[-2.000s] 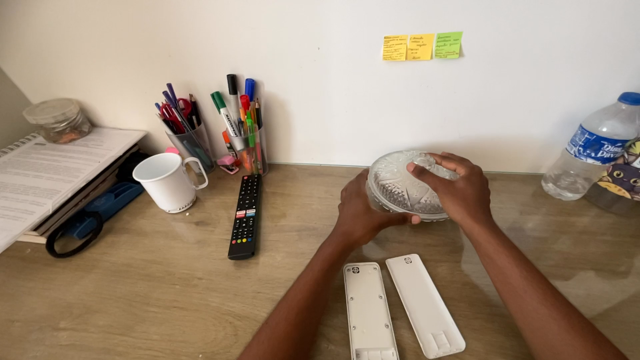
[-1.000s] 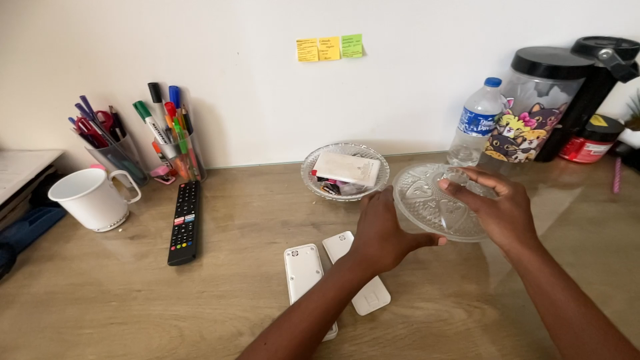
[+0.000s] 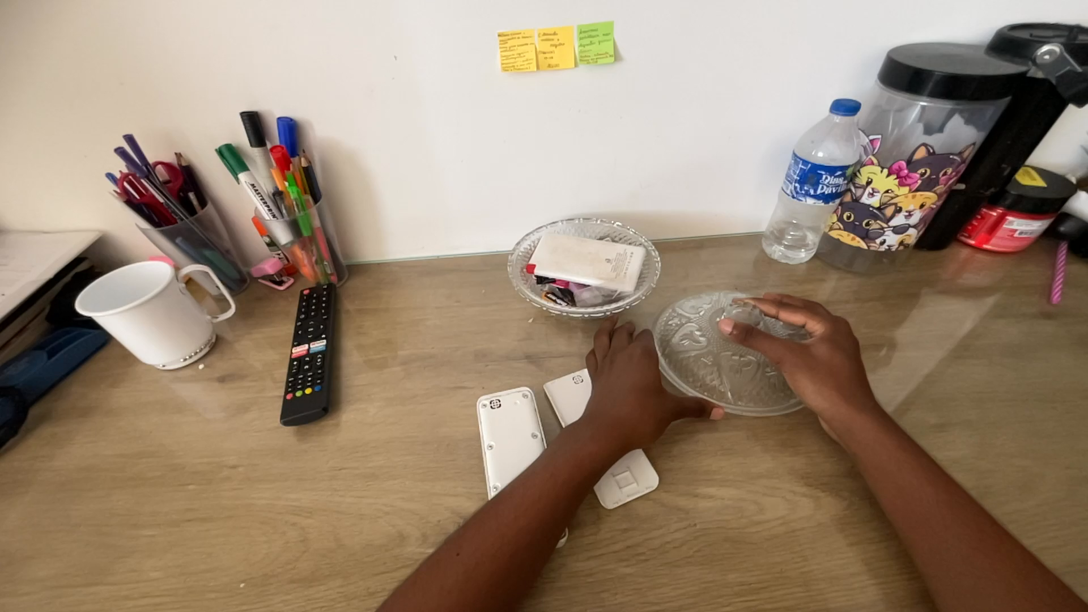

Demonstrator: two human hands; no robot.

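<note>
My right hand pinches the knob of a clear patterned lid, which lies at or just above the wooden table, right of centre. My left hand is at the lid's left edge, thumb near the rim; whether it grips the lid is unclear. Behind it a clear patterned bowl stands uncovered, holding a white rectangular device and small wrapped items. In front, two white plastic pieces lie on the table: a narrow casing with screws and a flat cover, both partly hidden by my left hand and forearm.
At the left are a white mug, a black remote control and two clear cups of pens and markers. A water bottle, a cat-decorated jar and a red tub stand at the back right. Sticky notes hang on the wall.
The lid has come off the bowl and moved right and down toward the table with my right hand. The bowl's contents now show. The view has shifted to the right since the first frame.
</note>
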